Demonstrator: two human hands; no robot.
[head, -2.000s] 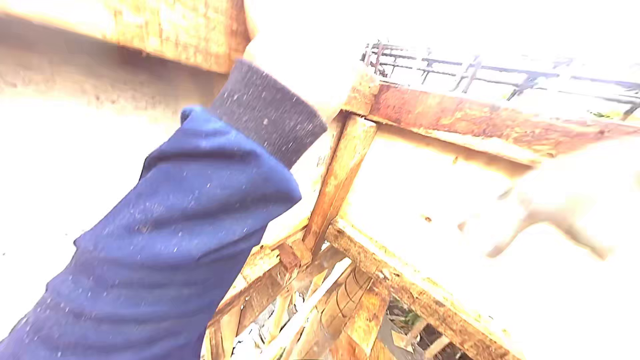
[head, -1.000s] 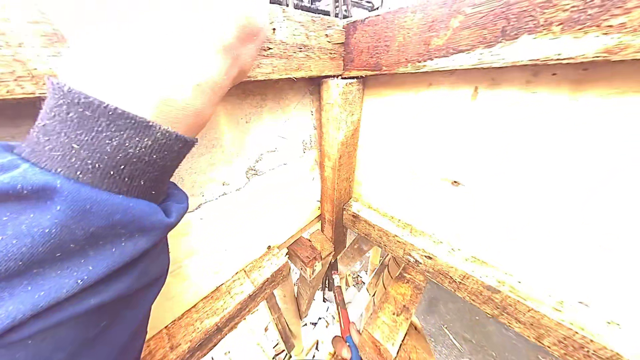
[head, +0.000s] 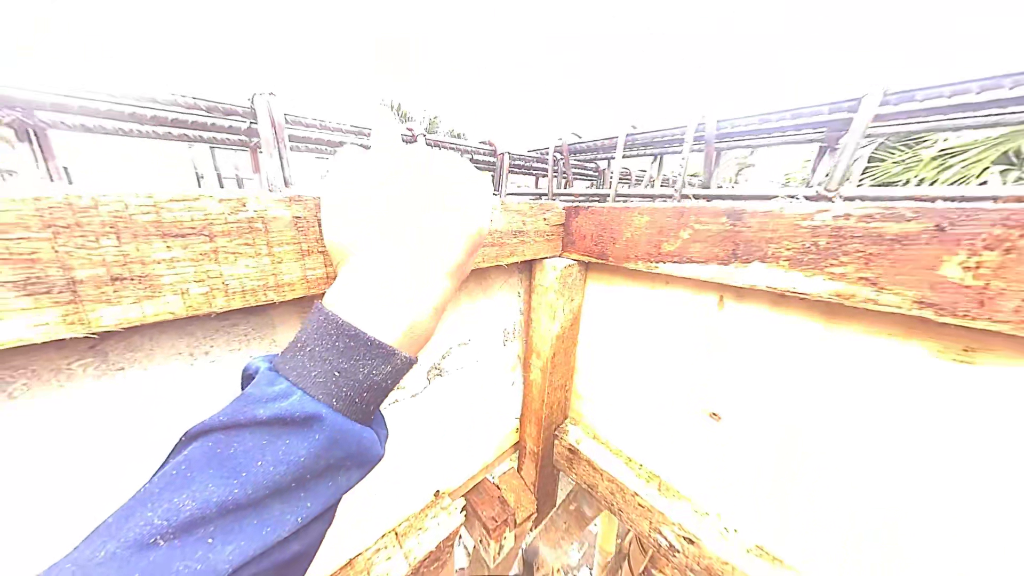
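Note:
My left hand, badly overexposed, is closed over the upper edge of the left wooden beam, with its blue sleeve and dark cuff below. A reddish wooden beam meets that beam at the corner, just right of the hand. Under the joint stands a wooden post, between a pale left panel and a pale right panel. My right hand is out of view.
Ribbed steel bars tied with stirrups run behind both beams. A lower wooden rail slopes along the right panel. Short wood blocks and scraps lie below the post. Palm leaves show at the right.
The view has tilted up since one second ago. My right hand, low in that frame with a red and blue tool handle, is out of view now. My left hand stays at the left beam.

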